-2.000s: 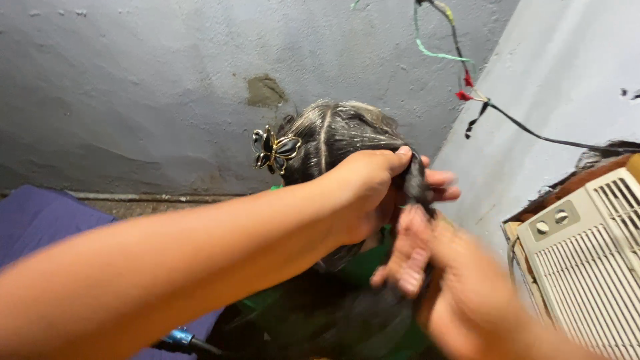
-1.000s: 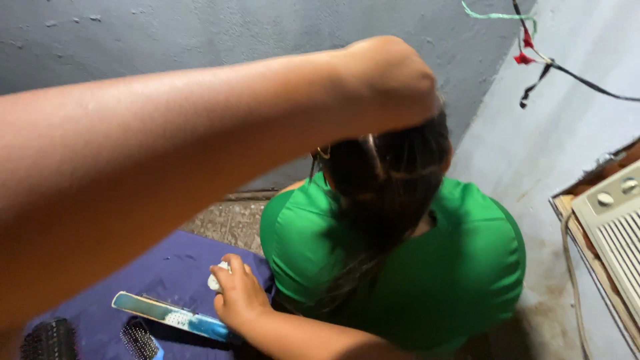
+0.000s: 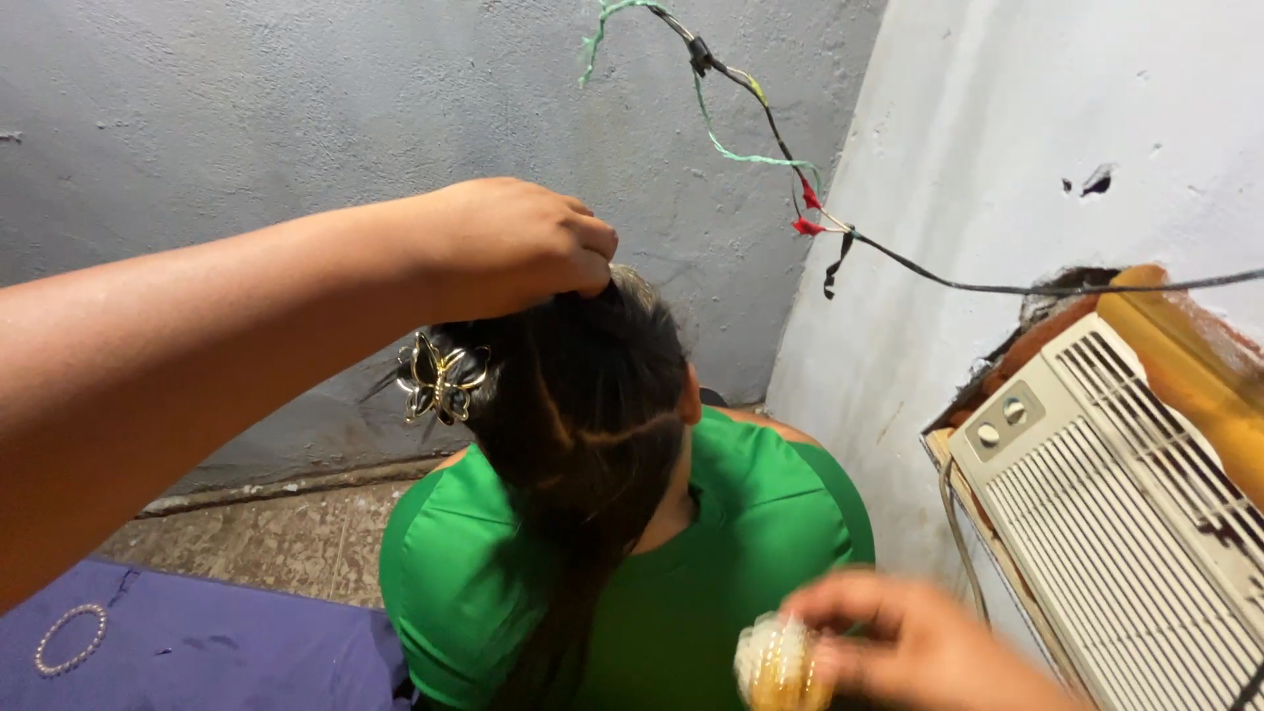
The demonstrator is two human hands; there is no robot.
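A person in a green shirt (image 3: 632,553) sits with their back to me, dark hair (image 3: 592,385) parted in sections. My left hand (image 3: 533,237) is closed on a gathered section at the top of the head. On the left side of the head is a gold and black butterfly hair clip (image 3: 439,378). At the lower right, my right hand (image 3: 879,632) holds a small round white and amber item (image 3: 780,664) between its fingers; blur hides exactly what it is. Loose hair hangs down the person's back.
A purple cloth-covered surface (image 3: 217,642) with a beaded bracelet (image 3: 71,640) lies at the lower left. An air conditioner (image 3: 1126,494) juts from the right wall. A spliced black cable (image 3: 948,279) with green string (image 3: 726,153) crosses above the person.
My right hand was at the purple surface, touching a white item; it is now at the lower right holding an item. My left hand still grips hair at the head.
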